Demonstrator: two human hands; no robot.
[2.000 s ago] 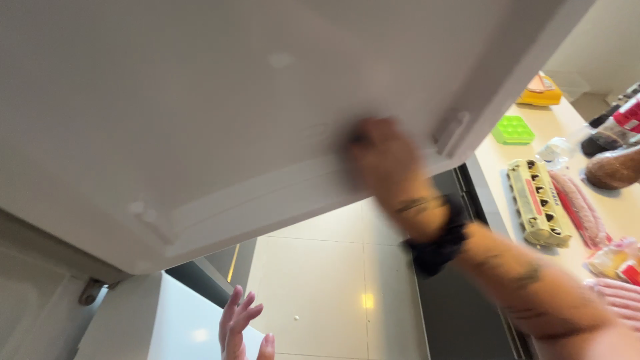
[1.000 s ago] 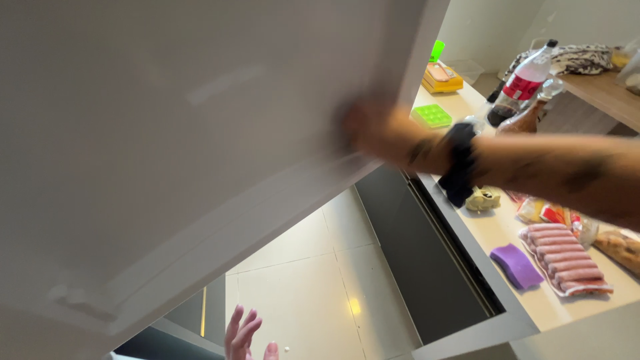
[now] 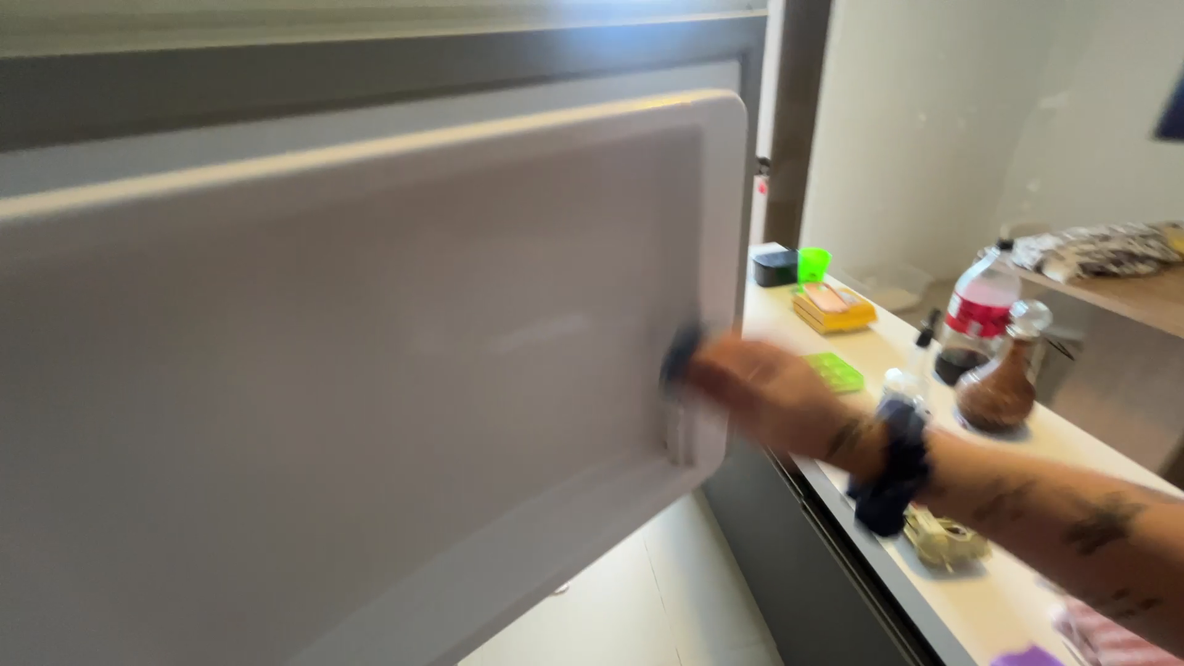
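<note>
My right hand (image 3: 763, 393), blurred and with a dark scrunchie (image 3: 893, 467) at its wrist, grips a small dark cloth or sponge (image 3: 683, 361); which of the two I cannot tell. The dark piece lies against the inner panel of a white refrigerator or freezer door (image 3: 416, 351), near its right edge. Just below it a small raised bracket (image 3: 680, 435) stands out at the panel's lower right corner. A grey seal (image 3: 370, 83) runs along the door's top. My left hand is out of view.
Right of the door runs a white counter (image 3: 990, 592) over dark drawers. On it are a yellow box (image 3: 832, 310), a green tray (image 3: 835, 372), a soda bottle (image 3: 980, 310), a glass decanter (image 3: 999, 388) and an egg carton (image 3: 945, 538). Pale floor tiles (image 3: 629, 592) show below.
The view has swung up and shows the door's top edge. My left hand, seen low in both earlier frames, has left the view. My right hand remains at the door panel, blurred throughout.
</note>
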